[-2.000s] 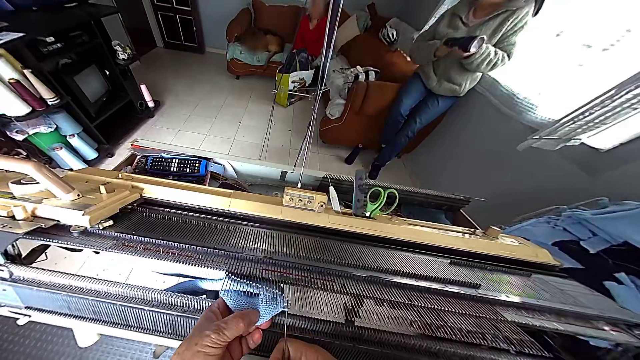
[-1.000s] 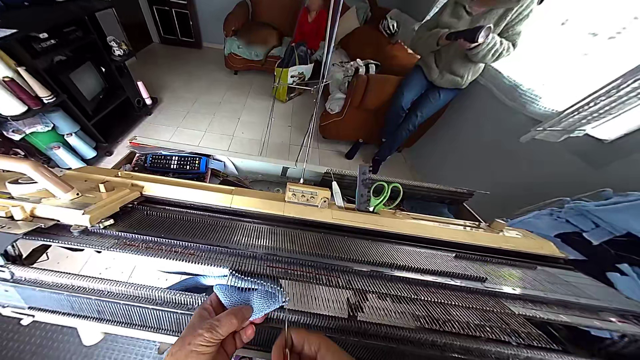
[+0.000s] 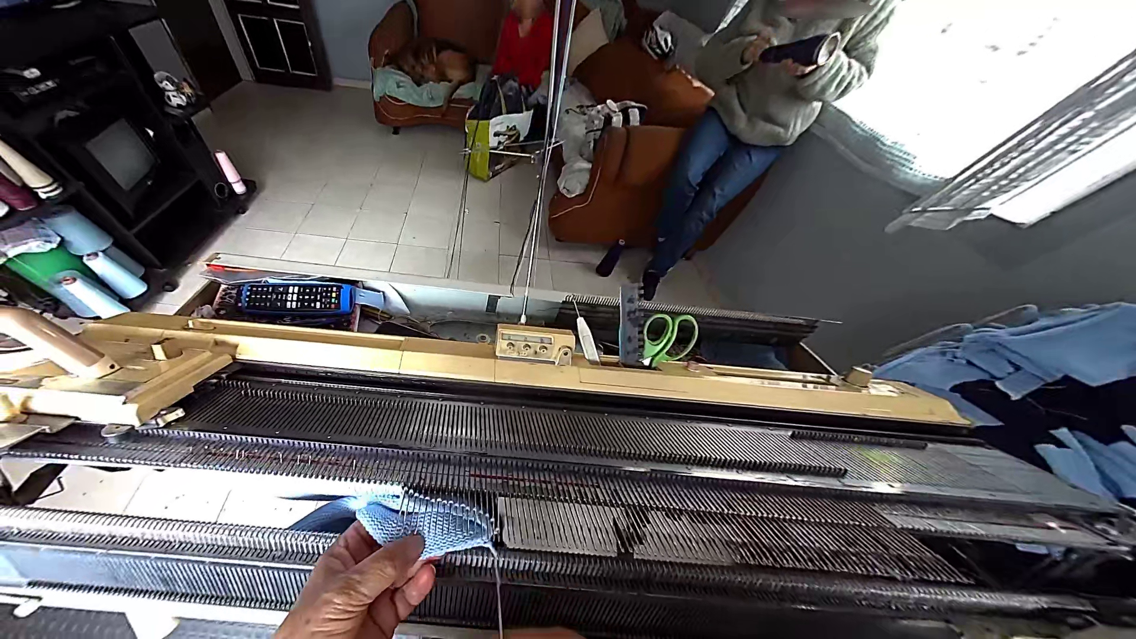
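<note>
My left hand (image 3: 359, 590) pinches the lower edge of a light blue knitted piece (image 3: 435, 525) between thumb and fingers. The piece hangs from the needles of a knitting machine's needle bed (image 3: 532, 426), left of its middle. From the piece's right corner a strand of yarn (image 3: 499, 590) runs down to the bottom edge of the view. Only a sliver of my right hand (image 3: 537, 634) shows there, beside the strand; its fingers and anything in them are hidden. The machine's carriage (image 3: 115, 382) sits at the far left of the cream rail.
Behind the rail are green-handled scissors (image 3: 667, 339), a white-handled hook tool (image 3: 587, 339), a row counter (image 3: 532, 344) and a remote control in a blue cover (image 3: 297, 299). Blue fabric (image 3: 1056, 355) lies at right, yarn cones (image 3: 89, 293) at left. A person (image 3: 745, 115) stands beyond; another sits.
My right hand has moved down, almost out of view; before, its fingers showed just below the knitted piece. The left hand stays on the knitting.
</note>
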